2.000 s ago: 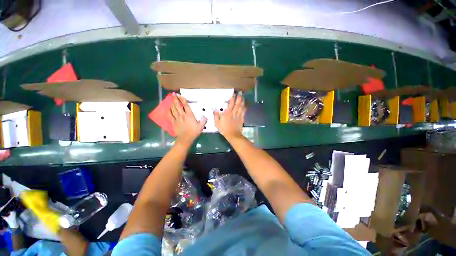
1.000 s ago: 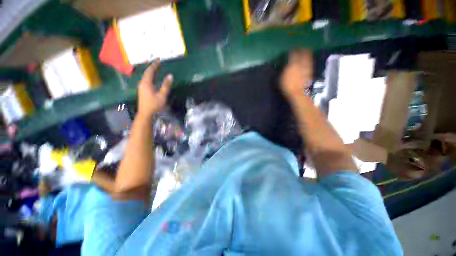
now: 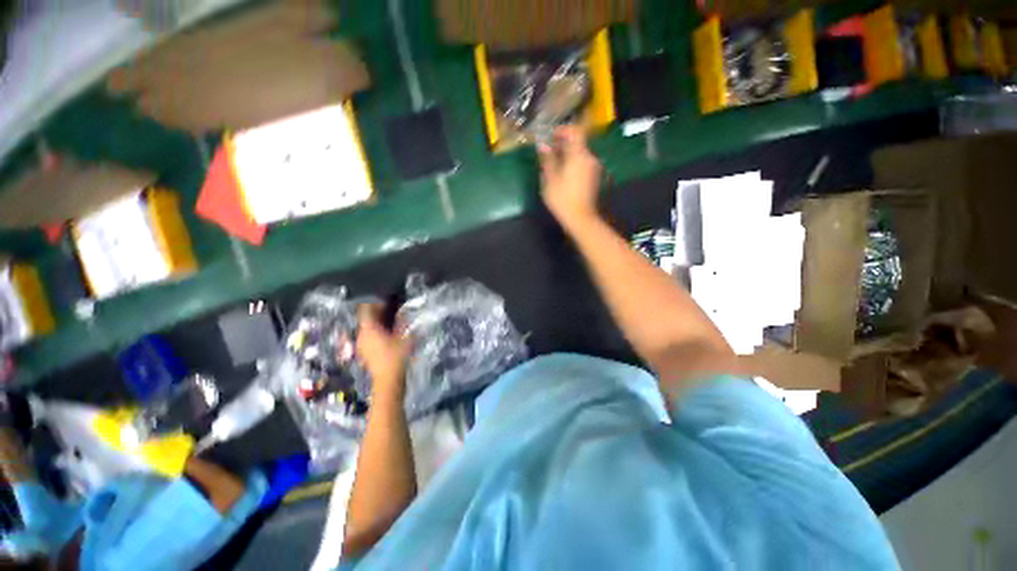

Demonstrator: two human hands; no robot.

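Note:
An open retail box (image 3: pixel 603 84) with yellow sides lies on the green belt, with dark, shiny bagged contents in it. My right hand (image 3: pixel 571 176) is at its front edge, fingertips close together; whether they hold something small is too blurred to tell. My left hand (image 3: pixel 383 344) is over the clear poly bag (image 3: pixel 468 323) with the cables, a dark piece by its fingertips; its grip is unclear. Bundled cables with red, white and yellow plugs (image 3: pixel 318 374) show left of it. A box with a white insert tray (image 3: pixel 299 167) lies further left on the belt.
White inserts (image 3: pixel 742 262) are stacked at right, beside a battery carton (image 3: pixel 831 279) and crumpled brown paper (image 3: pixel 942 351). More retail boxes line the belt. A neighbouring worker's arm with a yellow glove (image 3: pixel 156 444) and a clear squeeze bottle (image 3: pixel 240 413) are at lower left.
The view has turned and shifted. My hands have left the box with the white insert. My left hand has come down to the cable bag, my right hand up to the box with bagged contents.

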